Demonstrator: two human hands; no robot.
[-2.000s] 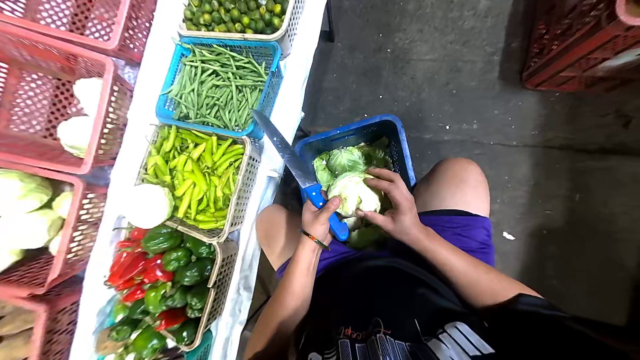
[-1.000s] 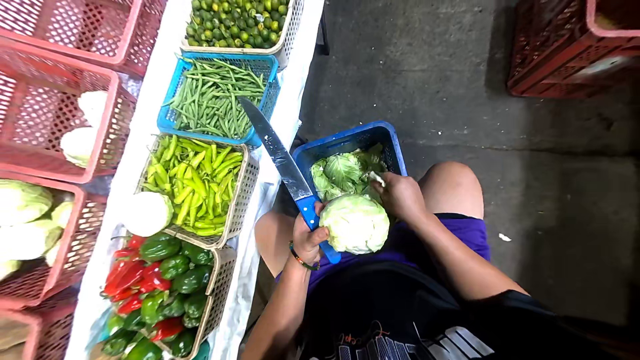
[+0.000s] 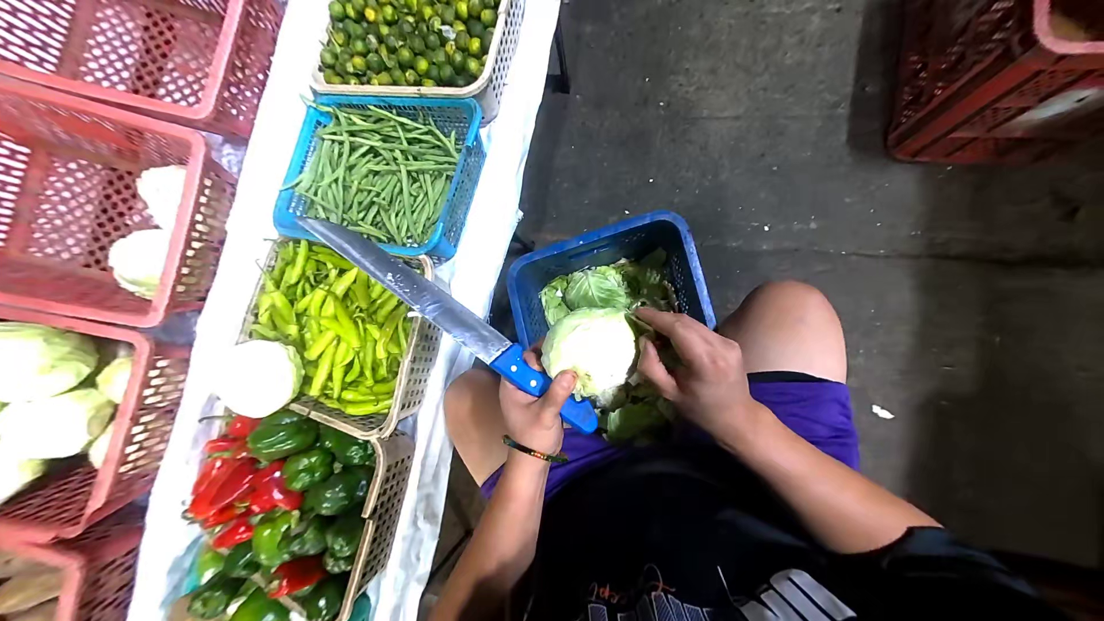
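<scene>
My left hand (image 3: pixel 533 405) grips the blue handle of a large knife (image 3: pixel 414 289), its blade pointing up and left over the chili basket. The same hand also supports a pale green cabbage (image 3: pixel 591 349) against the handle; its hidden fingers lie beneath. My right hand (image 3: pixel 699 366) is at the cabbage's right side, thumb and forefinger near its outer leaf; whether it pinches a leaf is unclear. Below the cabbage, a blue plastic basket (image 3: pixel 520 297) between my knees holds loose cabbage leaves (image 3: pixel 597 289).
Left of me, a white-covered table (image 3: pixel 509 147) bears baskets of green beans (image 3: pixel 379 177), green chilies (image 3: pixel 336 332), calamansi (image 3: pixel 405 43) and bell peppers (image 3: pixel 267 492), plus a white cabbage (image 3: pixel 259 378). Red crates (image 3: pixel 203 259) with cabbages stand beyond. Another red crate (image 3: pixel 966 95) is at upper right.
The cabbage has moved up over the blue basket since one second ago. My right hand has shifted from above the basket's leaves to the cabbage's side. The knife stays in my left hand, tilted further left.
</scene>
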